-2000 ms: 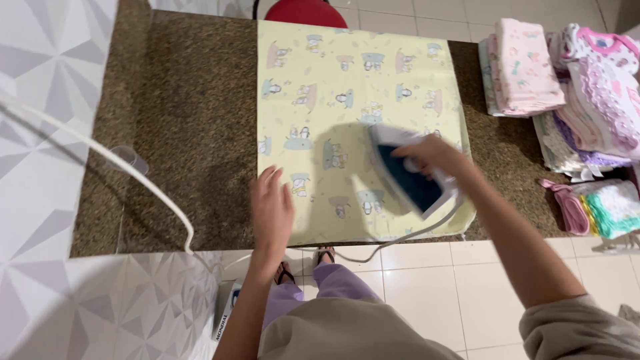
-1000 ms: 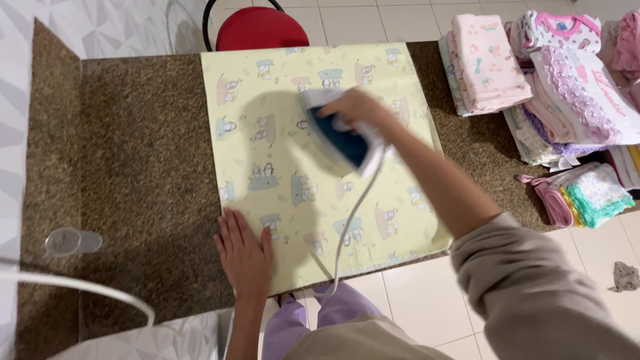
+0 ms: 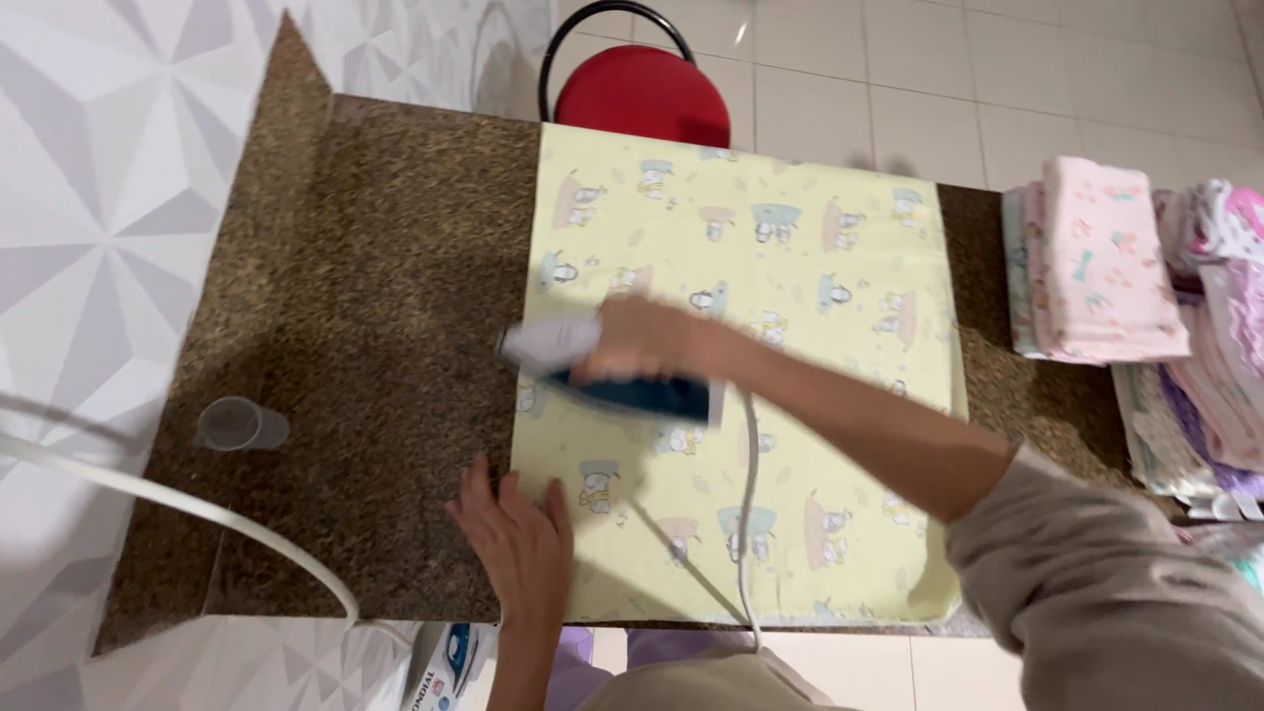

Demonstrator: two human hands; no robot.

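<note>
A yellow printed cloth with small animal figures lies flat on a brown granite counter. My right hand grips the handle of a white and blue clothes iron, somewhat blurred, over the cloth's left part; the iron's rear end reaches past the left edge. From the iron a white cord runs down across the cloth to the near edge. My left hand rests with fingers spread at the cloth's lower left corner, partly on the cloth and partly on the granite.
A clear plastic cup lies on the counter's left part. Folded pink cloths and stacked baby clothes stand at the right. Behind the counter is a red round stool. A thick white cable curves at lower left, near a box.
My right hand has moved the iron from the right part of the cloth, through its upper middle, to the left edge. The left hand stays near the lower left corner. The view has shifted.
</note>
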